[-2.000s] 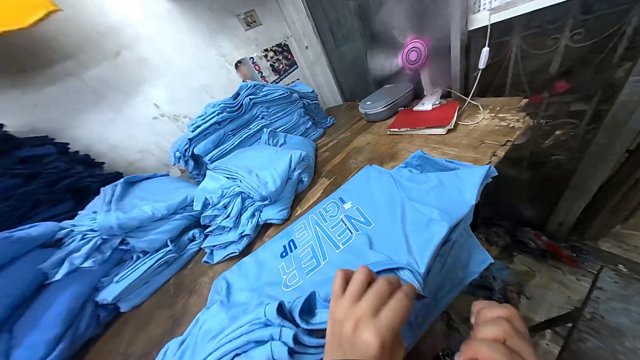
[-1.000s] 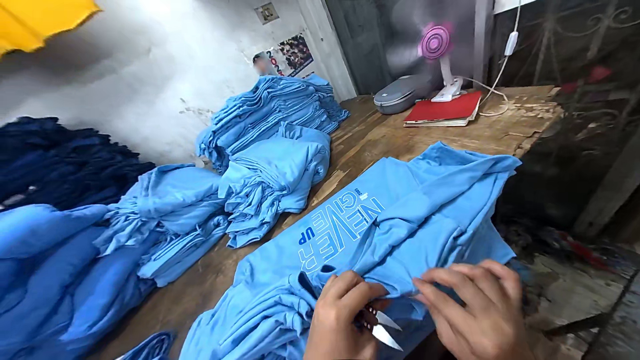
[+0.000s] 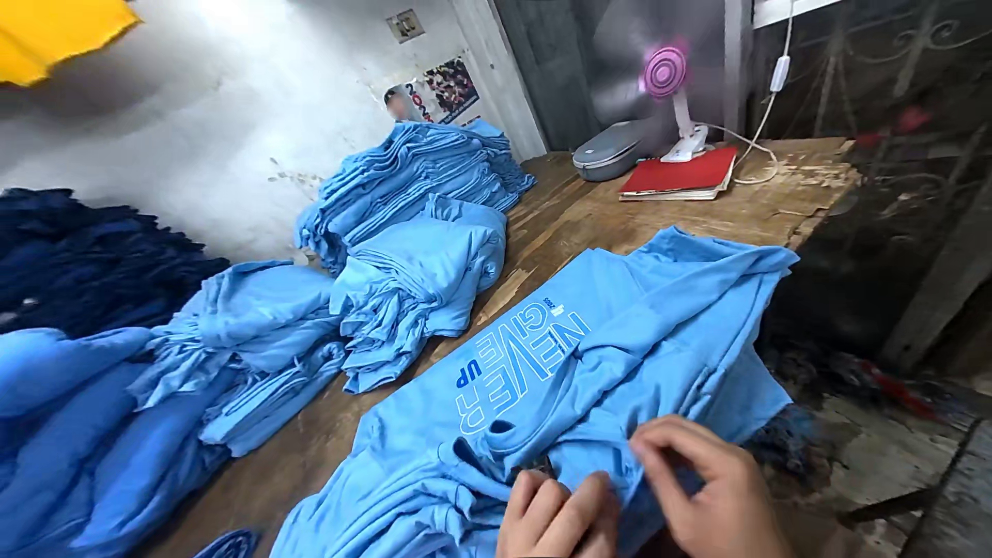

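A light blue printed T-shirt lies spread over the wooden table, bunched toward the near side and hanging past the right edge. At the bottom, my left hand is curled against the bunched cloth. A dark bit of the thread snips shows above its fingers; their blades are hidden. Just to the right, my right hand pinches the shirt's fabric between thumb and forefinger, close to the left hand.
Folded light blue shirts are stacked by the wall, with more piles at left and dark blue cloth behind. A running fan, a red-covered book and a grey case stand at the table's far end.
The snips' blades, in plain sight beside my left hand one second ago, are now hidden. My right hand, apart from the shirt two seconds ago, is now on it. A fold now covers part of the print.
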